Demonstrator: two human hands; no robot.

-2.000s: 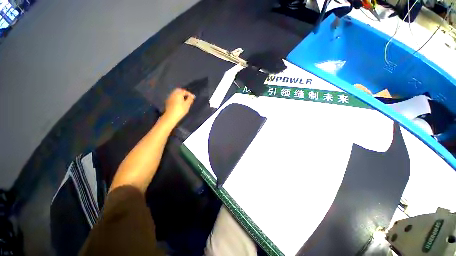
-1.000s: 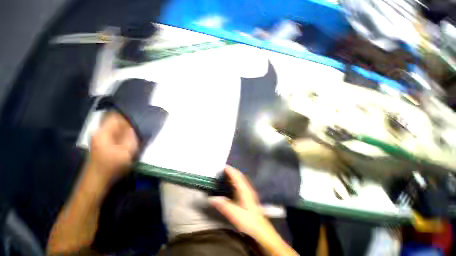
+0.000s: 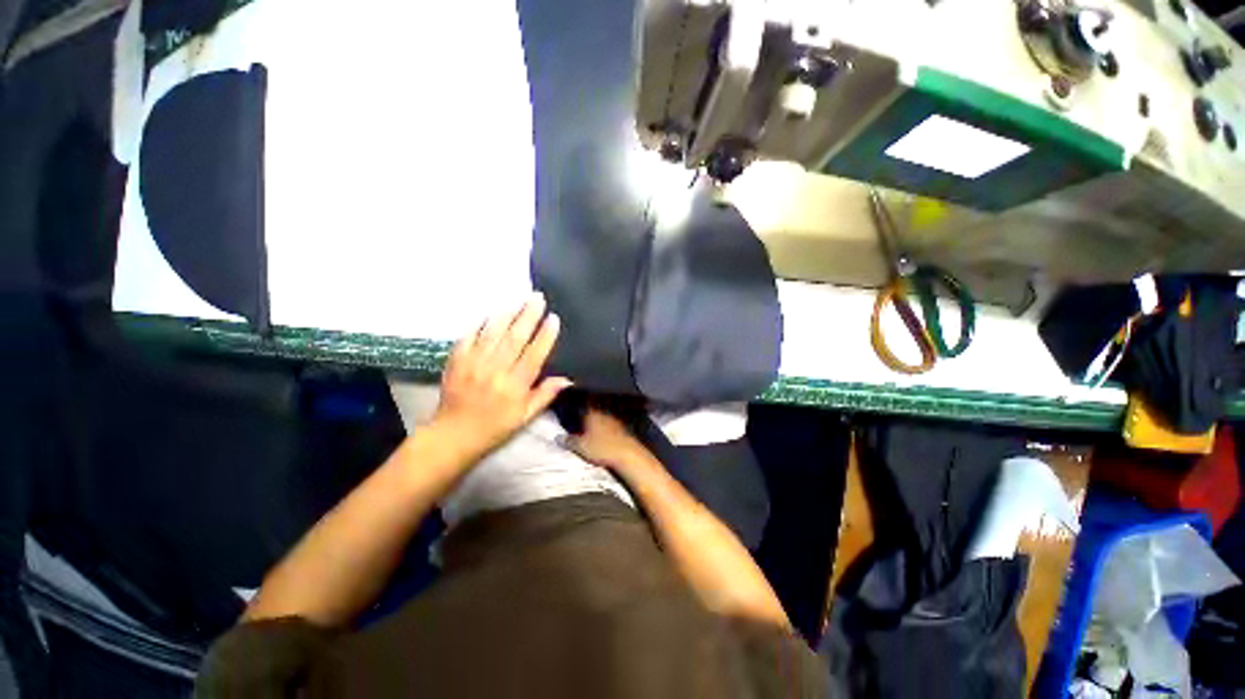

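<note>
A dark garment panel (image 3: 580,232) lies under the sewing machine head (image 3: 765,82) and reaches the table's front edge. A rounded dark piece (image 3: 710,307) lies along its right side at the needle area. My left hand (image 3: 494,372) rests at the table edge against the panel's left side, fingers spread. My right hand (image 3: 598,440) is below the edge at the panel's hanging part; its fingers are partly hidden by dark cloth, so its hold cannot be told. A dark half-moon piece (image 3: 205,191) lies flat at the left of the white top.
Scissors (image 3: 908,317) with orange and green handles lie right of the needle. Dark cloth bundles (image 3: 1185,341) sit at the table's right end. A blue bin (image 3: 1092,580) and hanging dark cloth (image 3: 928,546) are below right.
The view has swung right to the machine. My left hand has moved from the half-moon piece to the panel's edge. My right hand is now lower, below the edge. The rounded piece now shows clearly.
</note>
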